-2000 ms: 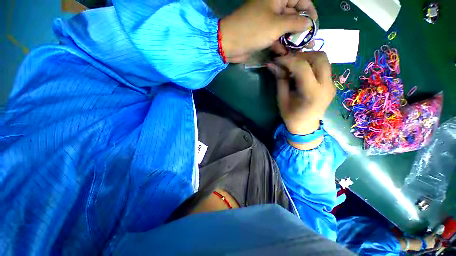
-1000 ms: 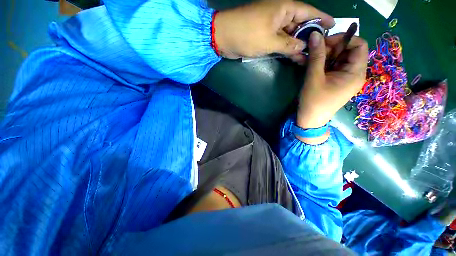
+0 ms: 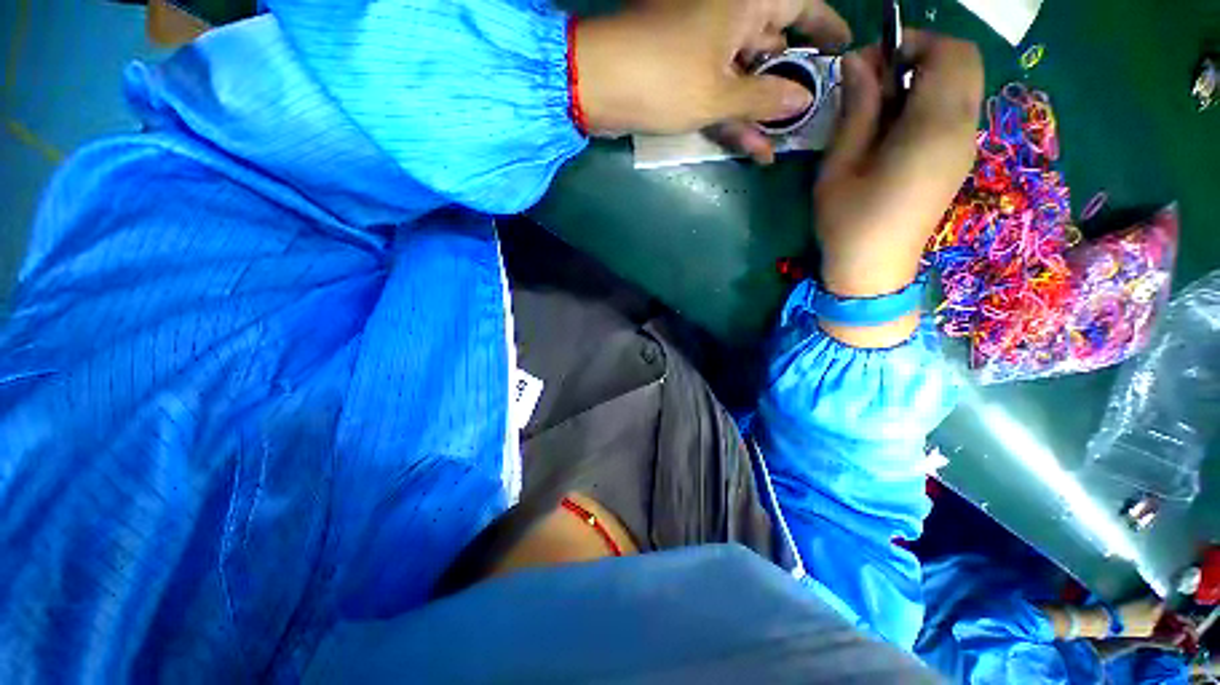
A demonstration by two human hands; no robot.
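Note:
My left hand (image 3: 702, 74), at the top centre, holds a round unit (image 3: 789, 91) with a silver rim and dark face between thumb and fingers. My right hand (image 3: 903, 147) is just to its right, fingers bent around a thin dark tool (image 3: 892, 24), perhaps tweezers; its tip is hard to make out. The right fingers are close to the unit's edge; I cannot tell whether they touch it. A white strip (image 3: 669, 150) lies on the green surface, partly hidden under my left hand.
A tangled pile of coloured loops (image 3: 1010, 241) lies right of my right hand, beside a clear bag of loops (image 3: 1137, 295). A crumpled clear bag (image 3: 1164, 402) is further right. Another white strip (image 3: 1003, 14) is at the top edge. Another person's arm (image 3: 1070, 622) shows at the lower right.
The right hand first moved right and up from below the unit, then slightly up off its face. The unit has shifted a little left since the last frame, and its face is less covered.

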